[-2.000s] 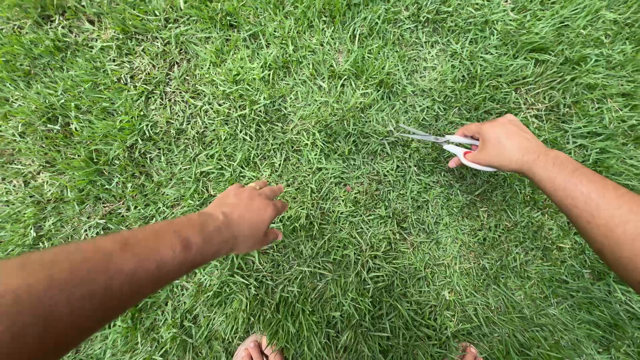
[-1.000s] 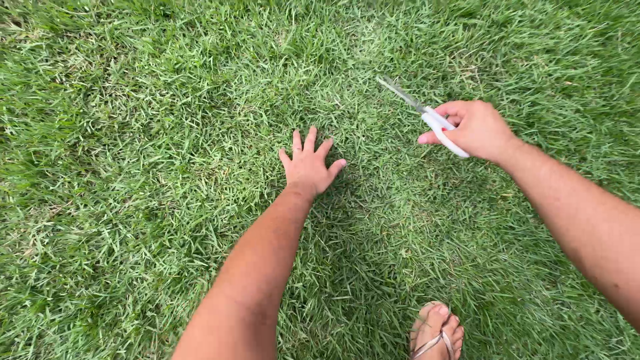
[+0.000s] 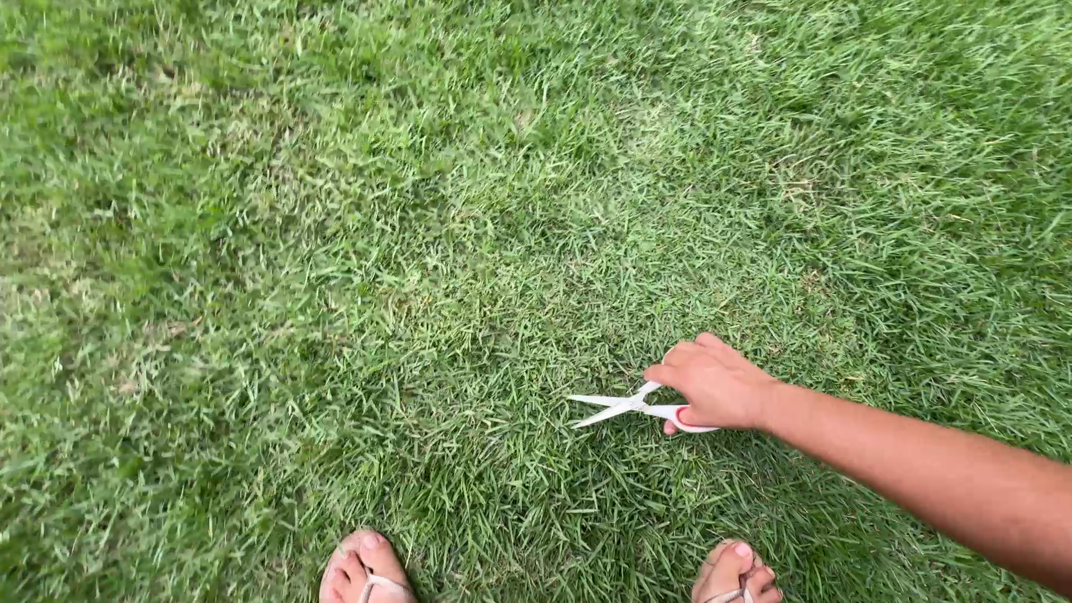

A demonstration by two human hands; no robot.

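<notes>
My right hand [image 3: 716, 381] holds a pair of scissors [image 3: 632, 405] by the white handles, which have red inside the lower loop. The blades are spread apart and point left, low over the grass [image 3: 469, 335]. Whether the blades touch the grass I cannot tell. My left hand is out of the picture.
Two feet in thong sandals stand on the lawn at the bottom edge, the left foot [image 3: 364, 569] and the right foot [image 3: 737, 574]. Longer grass grows along the right side, with a dry brownish patch [image 3: 800, 188] at the upper right.
My left hand, earlier spread over the grass, has left the view. My right hand has come nearer my feet with the scissors. Their blades, close together one second ago, are now apart.
</notes>
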